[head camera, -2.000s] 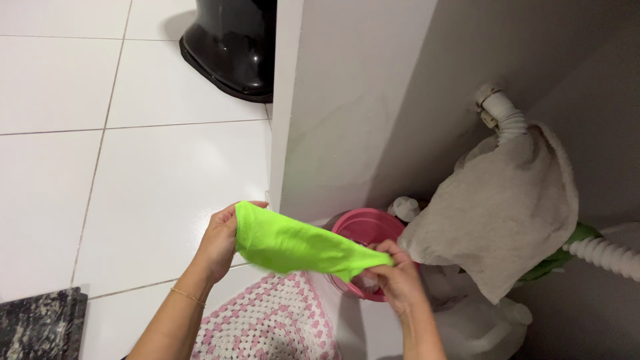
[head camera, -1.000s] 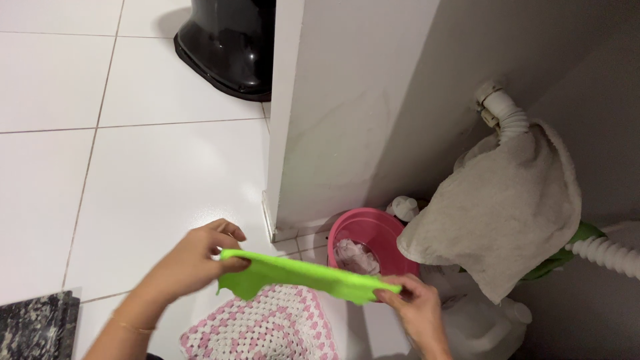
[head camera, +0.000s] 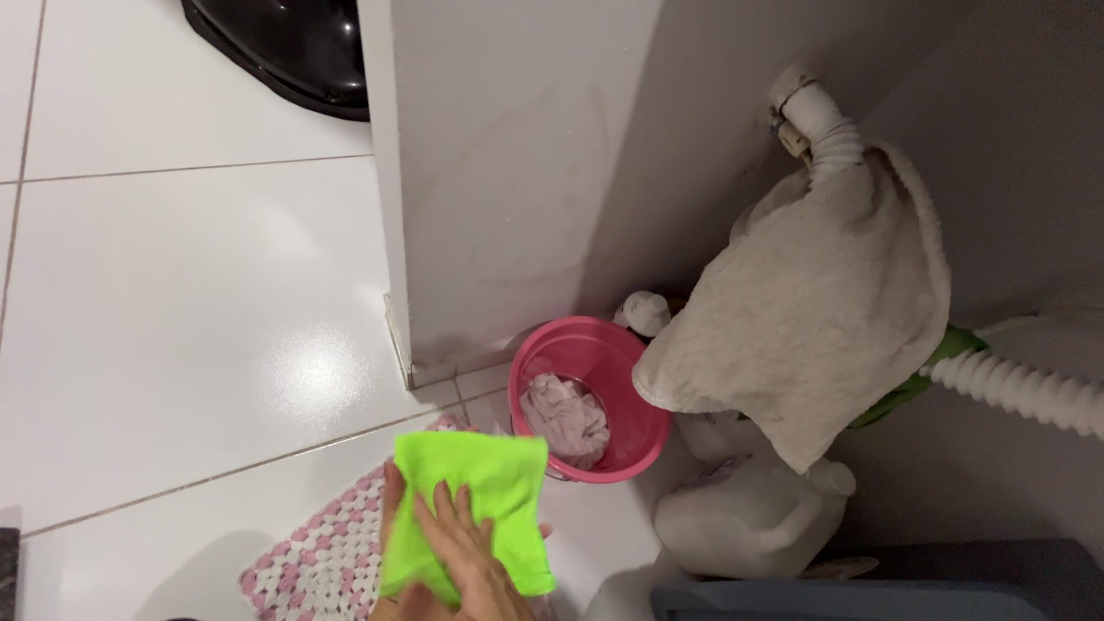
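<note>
A bright green cloth (head camera: 509, 483) lies spread flat between my two hands at the bottom middle. My right hand (head camera: 466, 552) rests on top of it with the fingers spread. My left hand (head camera: 392, 509) is mostly hidden under the cloth, with a few fingers showing at its left edge, so its grip is partly out of sight. Just up and right of the cloth stands a pink bucket (head camera: 634, 431) with a crumpled pale pink cloth (head camera: 565, 418) inside. Beneath the green cloth, on the floor, is a pink and white crocheted mat (head camera: 323, 552).
A grey-beige cloth (head camera: 811, 302) hangs over a white corrugated hose (head camera: 1018, 392) right of the bucket. A translucent plastic jug (head camera: 750, 526) stands below it, by a dark grey plastic edge (head camera: 845, 599). A panel edge (head camera: 392, 216) rises left of the bucket; a black glossy object (head camera: 302, 52) is beyond.
The green cloth, earlier stretched between both hands by its ends, is now spread flat, with my right hand moved onto its top.
</note>
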